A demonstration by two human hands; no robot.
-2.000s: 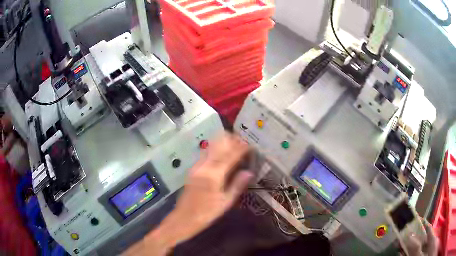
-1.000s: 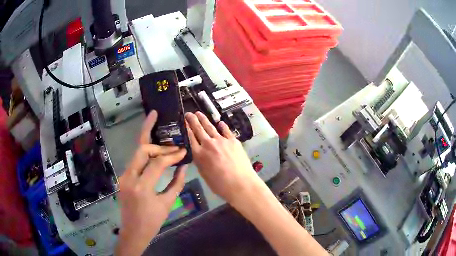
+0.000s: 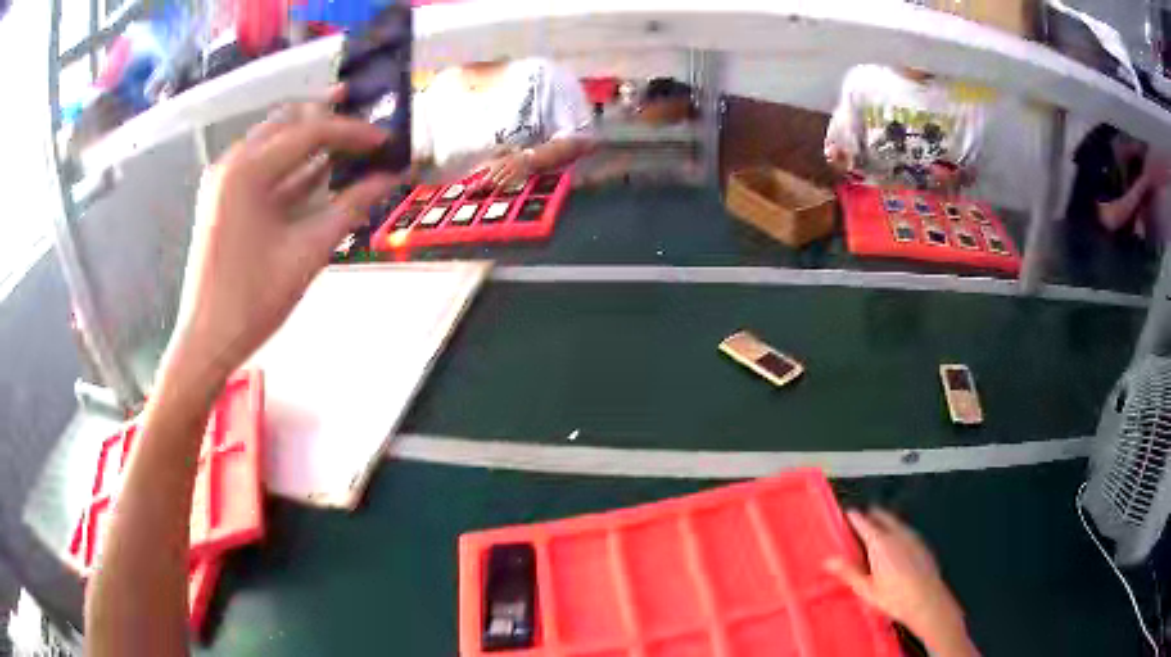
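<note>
My left hand (image 3: 263, 212) is raised at the upper left. It holds a dark mobile phone (image 3: 375, 96) upright between fingers and thumb; the phone's top reaches the picture's edge. A red phone tray (image 3: 584, 597) lies on the green bench in front of me, cut off by the bottom edge. One black mobile phone (image 3: 510, 593), back side up, lies in its leftmost visible pocket. The other visible pockets hold nothing. My right hand (image 3: 899, 571) is at the tray's right edge, blurred, with fingers on or beside the rim. Whether it grips the rim is unclear.
A white board (image 3: 353, 372) and loose red trays (image 3: 231, 475) lie at left. Two gold phones (image 3: 762, 358) (image 3: 961, 394) lie mid-bench. Across it, people handle filled trays (image 3: 482, 212) (image 3: 935, 227) beside a brown box (image 3: 780, 205). A fan (image 3: 1136, 436) stands right.
The view has turned from the two machines to the green workbench. My left hand now holds a phone up high. My right hand has left the machine and is at the red tray.
</note>
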